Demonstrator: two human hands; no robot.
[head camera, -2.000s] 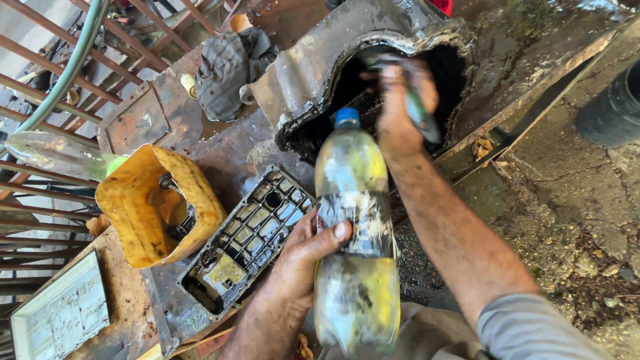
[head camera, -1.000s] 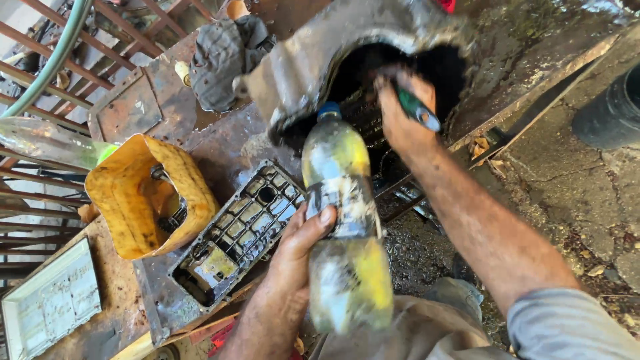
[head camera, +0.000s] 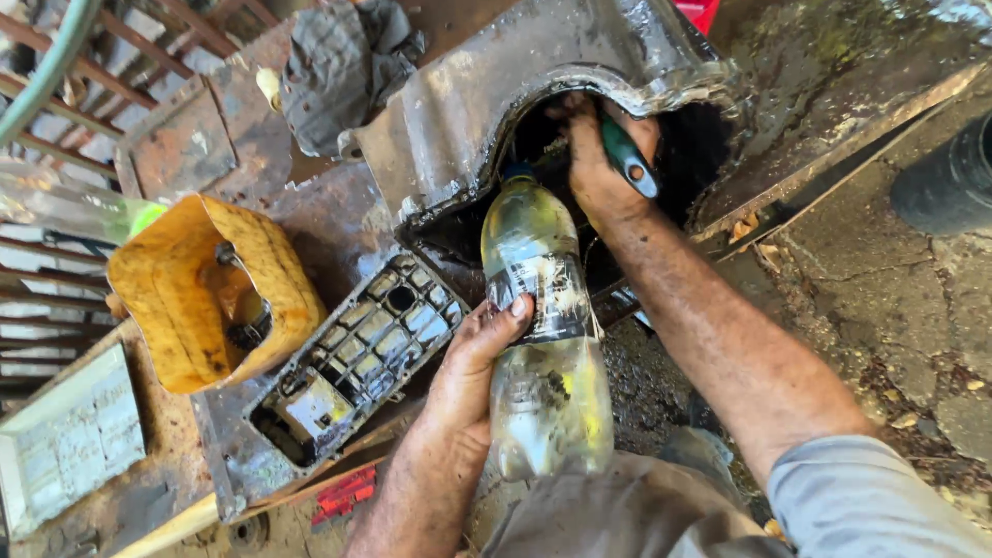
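My left hand (head camera: 480, 356) grips a clear plastic bottle (head camera: 546, 310) with a blue cap and a dark worn label, some yellowish content showing through. The bottle's capped end points into the dark opening of a greasy metal housing (head camera: 465, 101). Inside that opening, my right hand (head camera: 608, 159) is closed on a green handle (head camera: 629, 155) with a hole in its end; the tool's far end is hidden. Left of the bottle lies an oily ribbed metal cover (head camera: 364, 349), with a cut-open yellow plastic container (head camera: 201, 310) holding dark metal parts beside it.
A grey rag (head camera: 333, 77) lies against the housing on the rusty metal bench top (head camera: 263, 147). At the lower left is a pale rectangular tray (head camera: 77, 442). A black bucket (head camera: 949, 182) stands on the cracked ground at right. Rusty bars (head camera: 139, 46) line the upper left.
My right hand with the green-handled tool has moved deeper into the housing opening. My left hand keeps its hold on the bottle. The view has come nearer to the bench.
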